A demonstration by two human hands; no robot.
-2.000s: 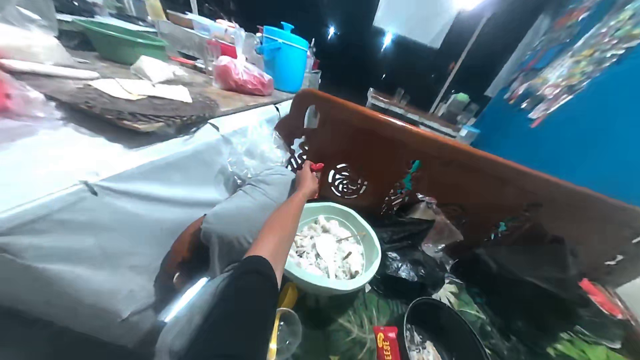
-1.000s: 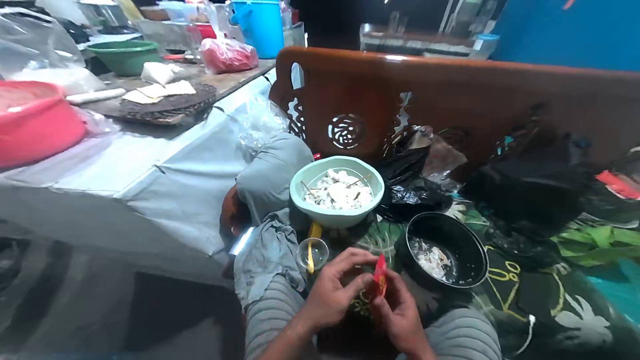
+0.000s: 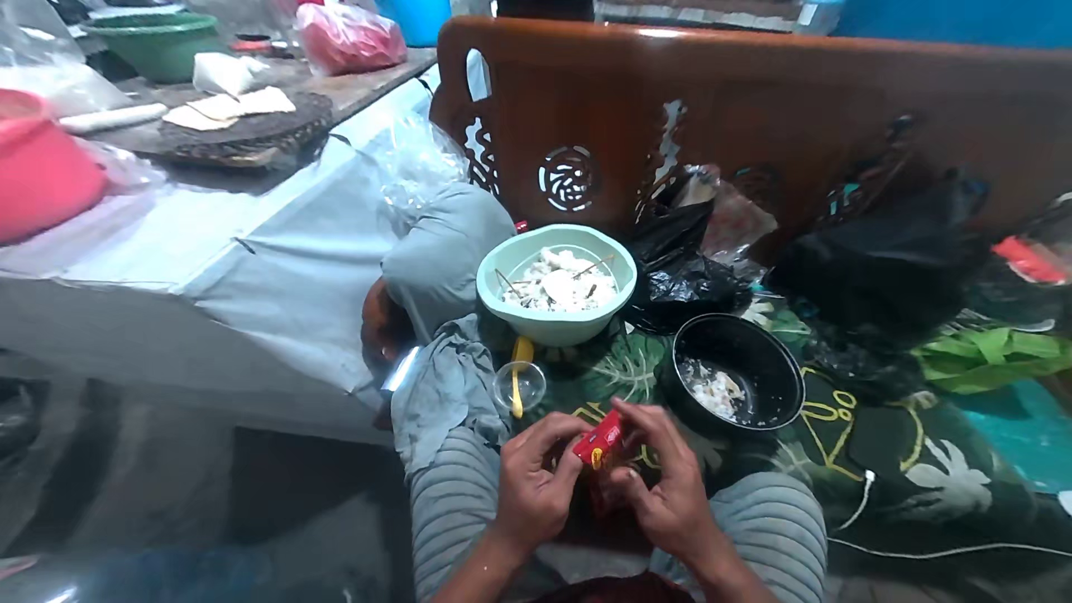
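A small red packet [image 3: 600, 439] with printing is held over my lap. My left hand [image 3: 540, 481] pinches its left side between thumb and fingers. My right hand [image 3: 666, 477] has its fingers at the packet's upper right side, the thumb lower down. Beyond the hands stands a pale green plastic basin [image 3: 557, 327] holding white, shredded-looking food and thin sticks. To the right of it a black pot [image 3: 775, 377] contains some white bits. A clear plastic cup [image 3: 507, 387] with a yellow utensil [image 3: 517, 394] lies between my left hand and the basin.
A carved wooden bench back [image 3: 754, 92] rises behind the basin. Black plastic bags [image 3: 687, 285] lie beside it. At left, a covered table carries a pink tub [image 3: 42, 176], a green basin [image 3: 159, 50] and a round board [image 3: 251, 138] with flat dough pieces. A white cable [image 3: 946, 553] runs at right.
Two seconds ago one arm reached toward the bench back with something red in the hand. Since then both hands have come together over my lap at the red packet. The view has swung.
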